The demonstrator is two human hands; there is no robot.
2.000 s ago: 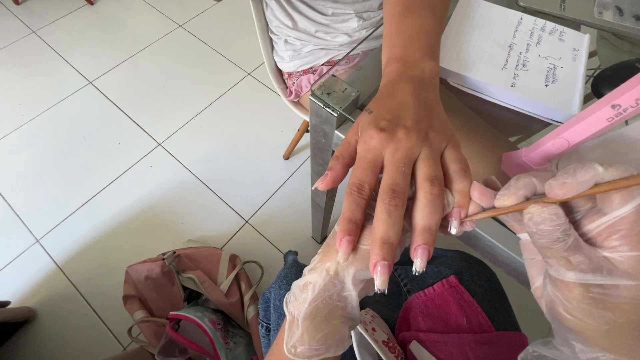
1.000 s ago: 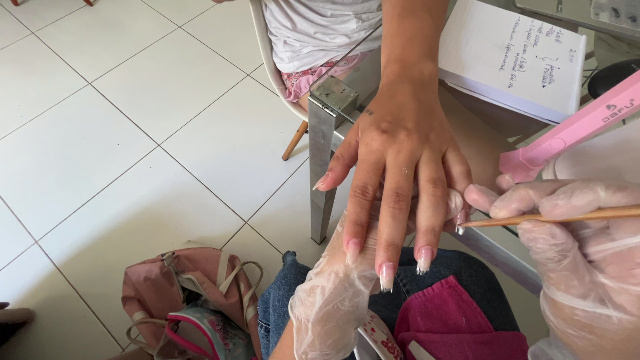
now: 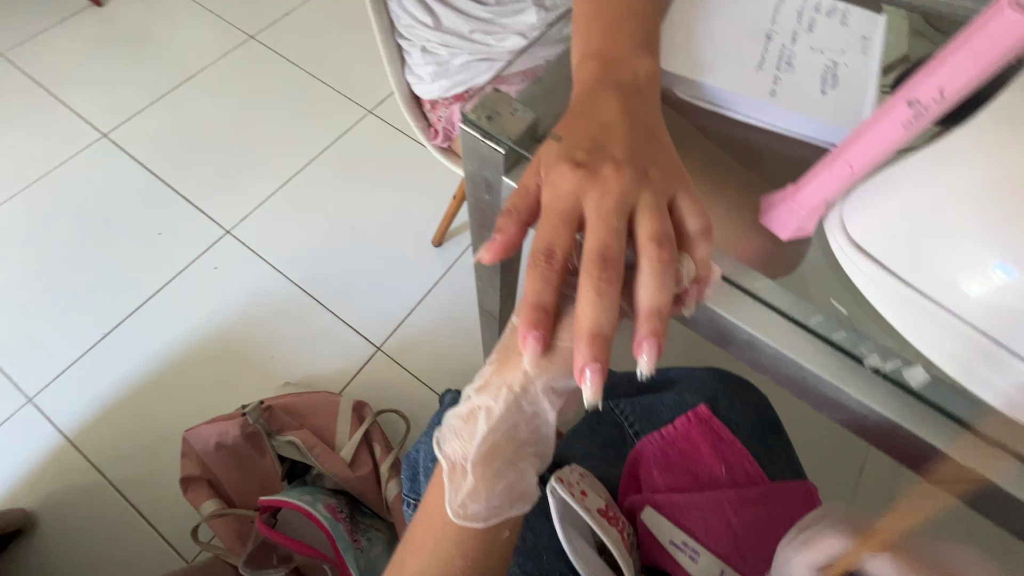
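My left hand (image 3: 512, 408), in a thin clear glove, lies beneath another person's hand (image 3: 612, 200) and supports its fingers; most of my fingers are hidden there. The person's hand is palm down with fingers spread, its long nails pink with whitish tips. At the bottom right my right hand (image 3: 832, 544), also gloved and blurred, holds a thin wooden stick (image 3: 920, 496). Below the nails, on my lap in jeans, lie a magenta cloth (image 3: 720, 488), a nail file (image 3: 680, 544) and a white pouch with a red pattern (image 3: 596, 512).
A glass table with a metal edge (image 3: 768, 344) bears a notebook (image 3: 784, 64) with handwriting, a pink handheld tool (image 3: 888, 120) and a white rounded device (image 3: 944, 224). A pink bag (image 3: 296, 448) rests on the tiled floor. The person sits on a white chair (image 3: 392, 72).
My right hand with the wooden stick has moved from the person's little finger down to the bottom right. My left hand stays under the person's hand.
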